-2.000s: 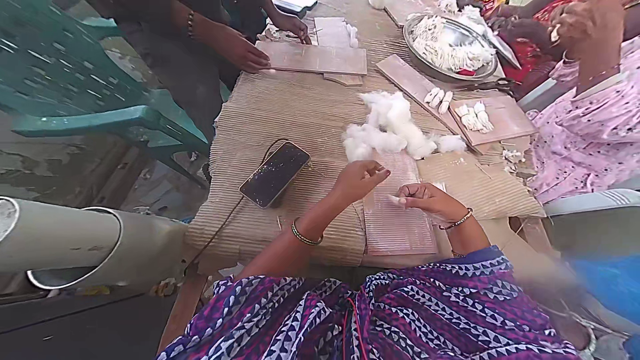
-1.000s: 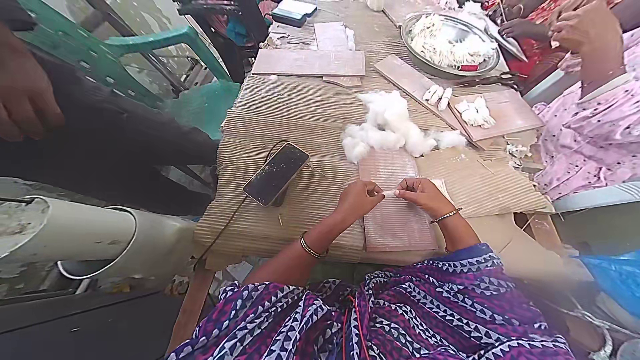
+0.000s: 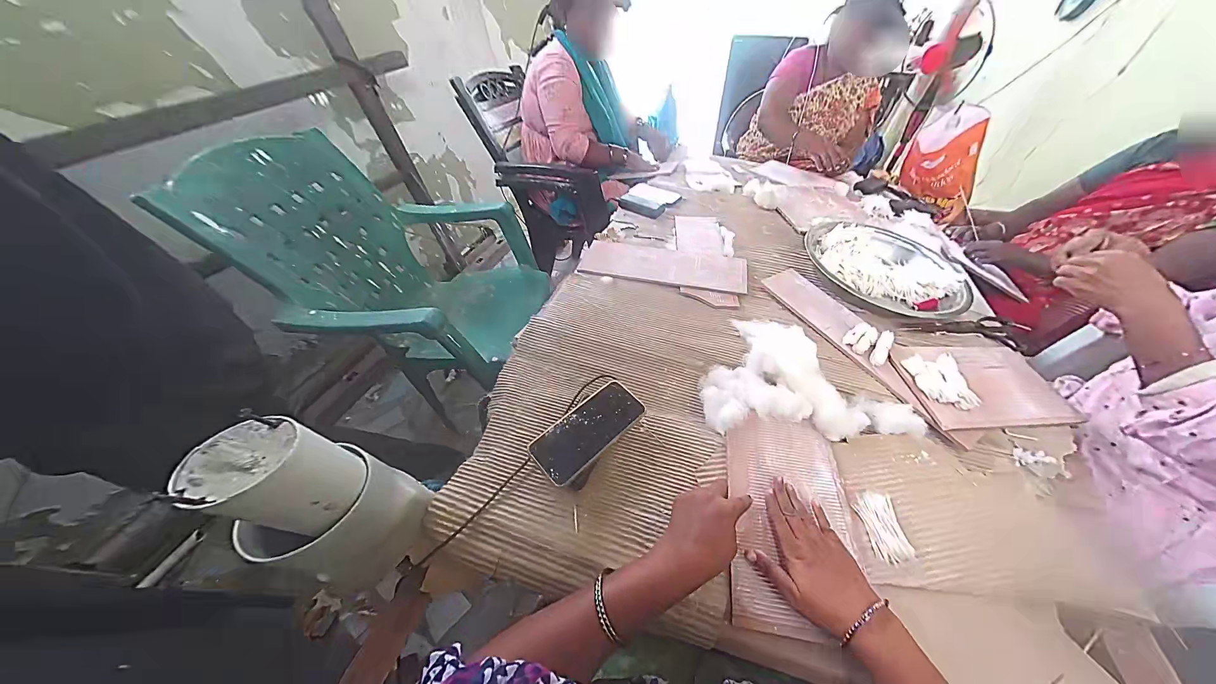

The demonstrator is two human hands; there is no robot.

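Observation:
My right hand (image 3: pixel 807 565) lies palm down, fingers spread, on a pinkish ribbed board (image 3: pixel 774 465); whether anything is under the palm is hidden. At the board's left edge, my left hand (image 3: pixel 708 527) rests with its fingers curled, and what is inside them cannot be seen. A loose heap of white cotton (image 3: pixel 784 375) touches the far end of the board. Thin white cotton wicks (image 3: pixel 883 525) lie in a small bundle to the right of my right hand. A smartphone (image 3: pixel 586 434) with a cable lies to the left on the corrugated cardboard cover.
More boards (image 3: pixel 665 266) lie farther off, some with cotton rolls (image 3: pixel 940 380). A steel tray (image 3: pixel 817 271) holds many white wicks, with scissors (image 3: pixel 988 328) beside it. Several people sit around the table. A green plastic chair (image 3: pixel 475 304) and white buckets (image 3: pixel 285 484) stand at the left.
My hands, earlier together over the board with a small white piece between the fingers, are now lower, the right one flat on it. The view has tilted up. The dark-clothed person has moved left.

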